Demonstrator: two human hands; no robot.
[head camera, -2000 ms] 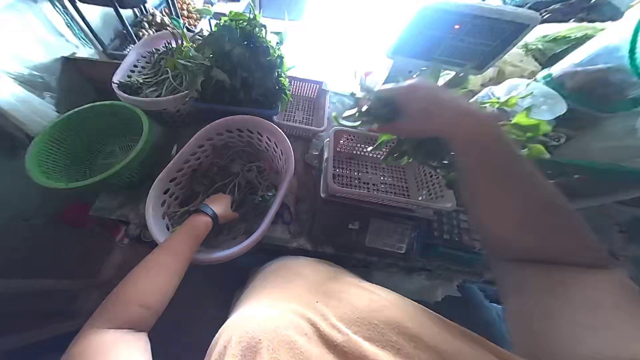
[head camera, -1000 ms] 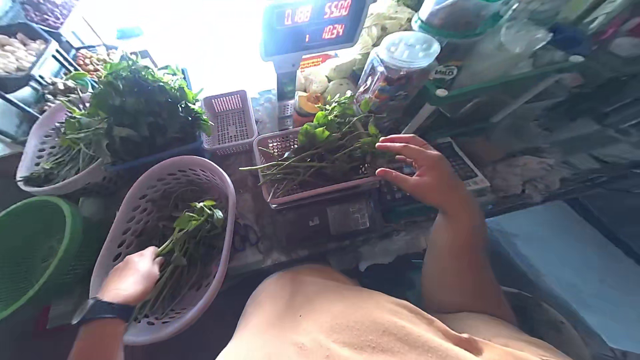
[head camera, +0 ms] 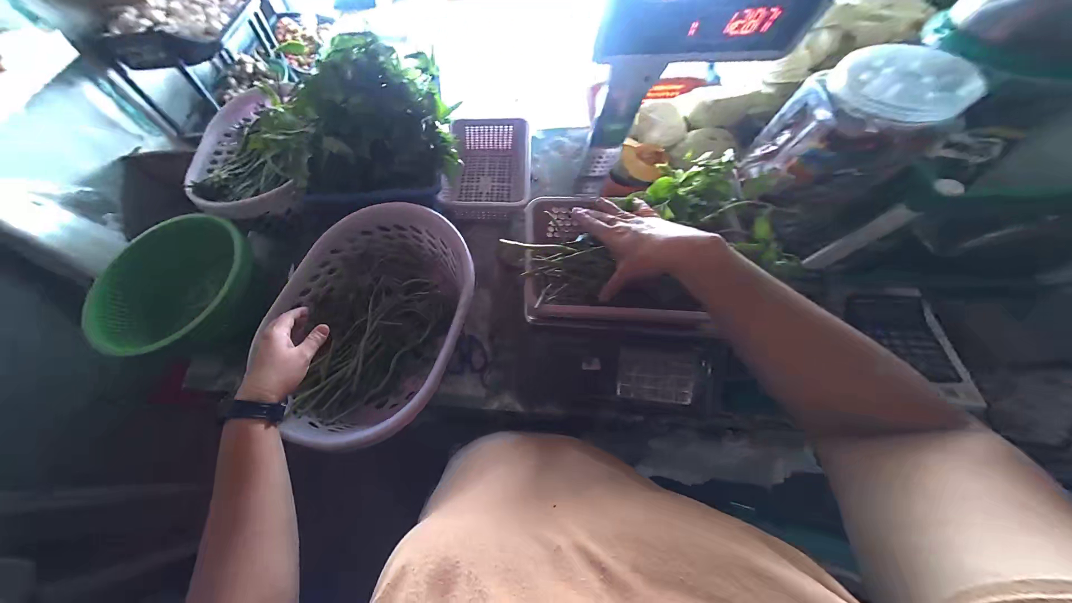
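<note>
My left hand [head camera: 283, 353], with a dark band at the wrist, is over the left side of an oval pink plastic basket [head camera: 459, 335]. Its fingers are apart beside the long green stems [head camera: 377, 335] lying inside. My right hand [head camera: 641, 244] is spread over leafy greens [head camera: 569, 272] in a shallow pink tray [head camera: 620, 314]. That tray rests on a digital scale [head camera: 536, 368], whose raised display [head camera: 712, 29] shows red digits. Whether the right fingers grip any stems cannot be told.
A green plastic basket [head camera: 167, 285] stands at the left. Behind are a smaller pink basket [head camera: 251, 201] of greens, a large leafy bunch [head camera: 368, 117] and a small pink tray [head camera: 490, 159]. A lidded clear jar [head camera: 871, 126] and a calculator [head camera: 909, 335] are at the right.
My left hand has let go of the leafy stems it held in the oval basket a second ago. My right hand has moved from the right side of the tray to over the greens.
</note>
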